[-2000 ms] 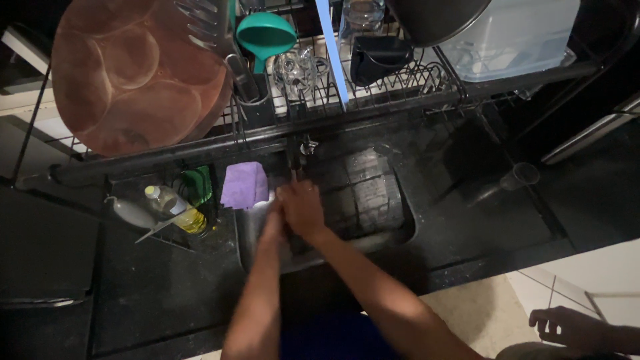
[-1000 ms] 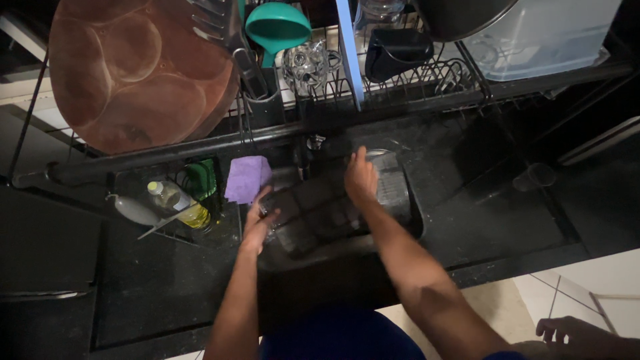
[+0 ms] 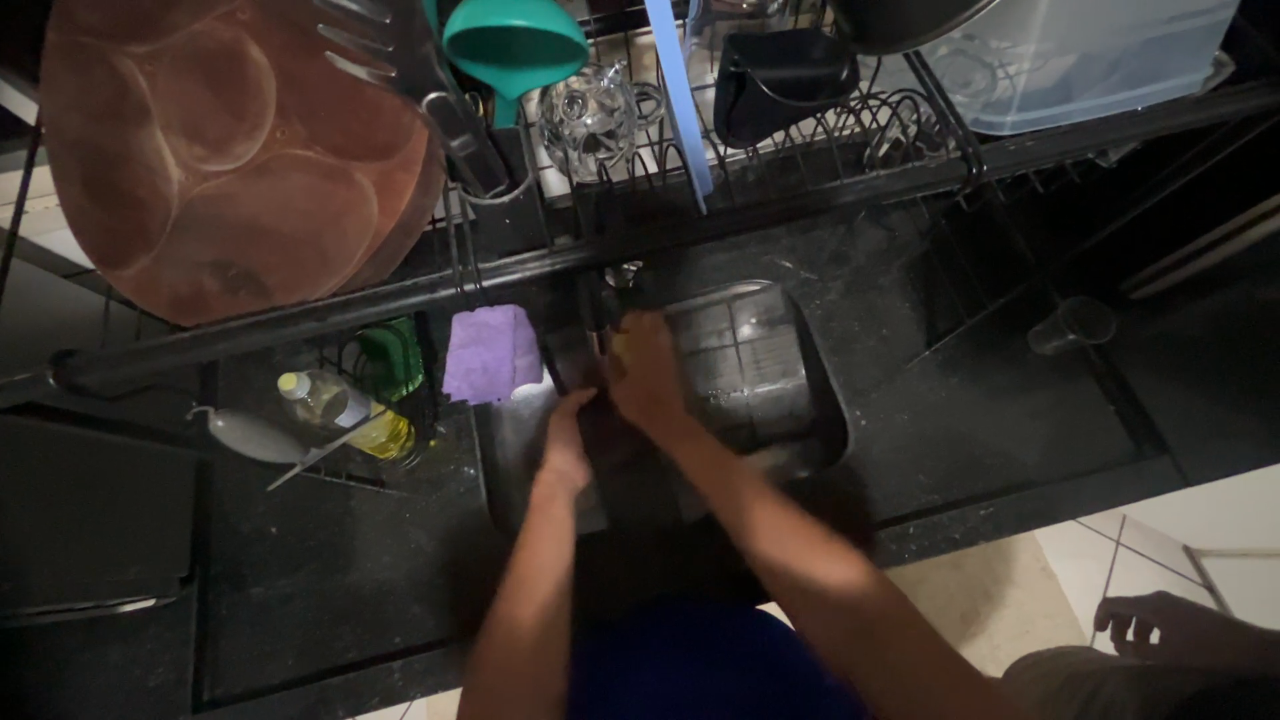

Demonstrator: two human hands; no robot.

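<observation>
My left hand (image 3: 567, 445) is at the left part of the sink (image 3: 845, 420), its fingers against a dark object that is too dim to name. My right hand (image 3: 650, 375) is blurred, just below the faucet (image 3: 622, 275); something yellowish shows at its fingers, perhaps a sponge. A dark rectangular piece with a grid of lines (image 3: 745, 350) lies in the right part of the sink. Beside the sink's upper left corner a purple cloth (image 3: 492, 352) hangs below the rack's rail.
A bottle of yellow liquid (image 3: 350, 415) stands left of the sink near a green item (image 3: 390, 355). Above, the dish rack (image 3: 700, 230) holds a round brown tray (image 3: 230, 160), a green ladle (image 3: 515, 45) and a glass mug (image 3: 590, 120). A clear cup (image 3: 1072, 326) and another person's hand (image 3: 1150, 620) are at right.
My right hand has moved left from the upper edge of the gridded piece to below the faucet. The two hands are closer together than one second ago.
</observation>
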